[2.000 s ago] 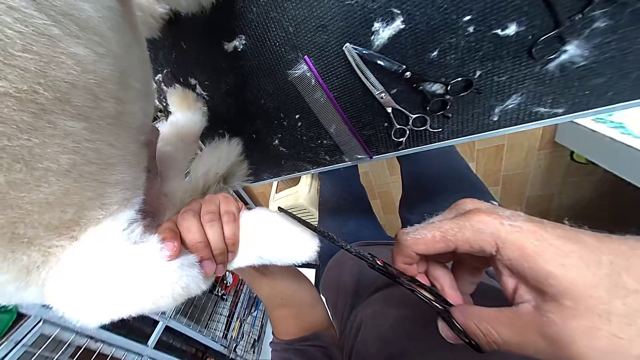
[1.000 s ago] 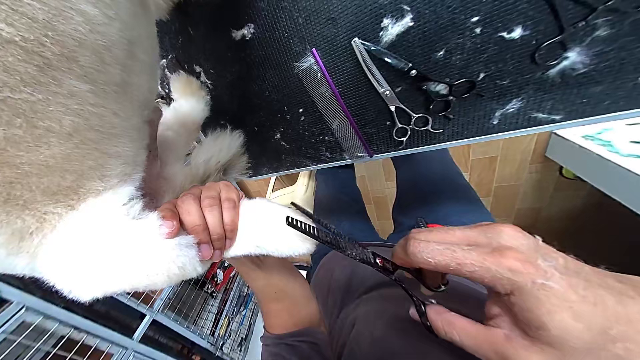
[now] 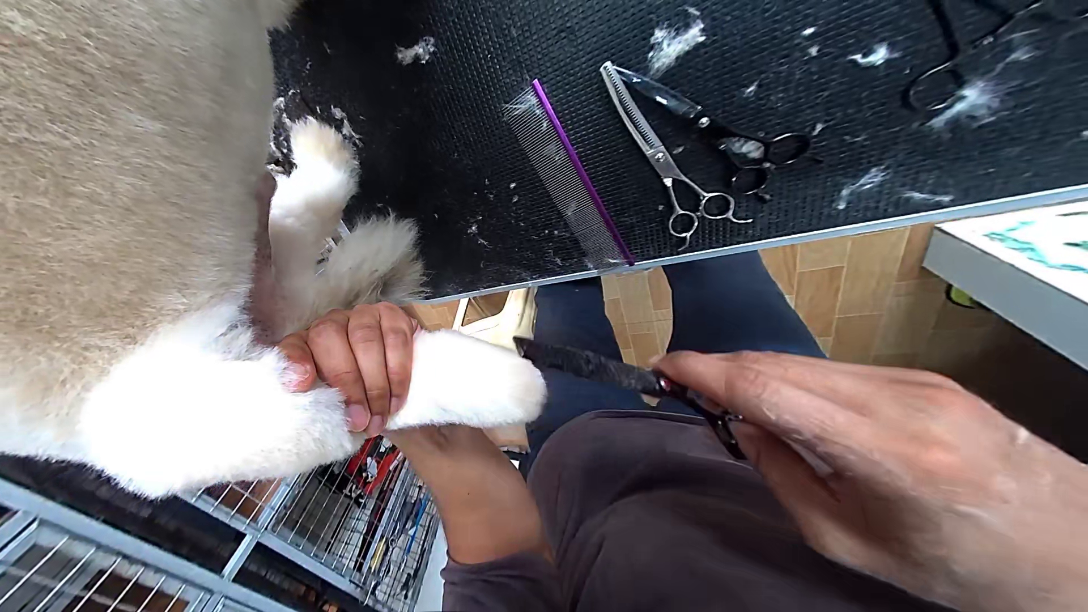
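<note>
A dog with short tan fur and white legs fills the left of the view. My left hand is wrapped around one white hind leg, whose paw end points right. In my right hand is a pair of dark thinning scissors; the tip lies at the upper side of the paw end, and the blades look closed or nearly so. Whether the tip touches fur cannot be told. A fluffy tail and another white paw lie behind my left hand.
On the black grooming table lie a purple-backed metal comb, silver thinning scissors, black scissors and tufts of fur. More dark scissors are at upper right. A wire rack stands below left, a white surface right.
The scissors in my right hand were apart at the blades one second ago and now look closed, with the tip at the paw's upper side. My left hand keeps its hold on the leg.
</note>
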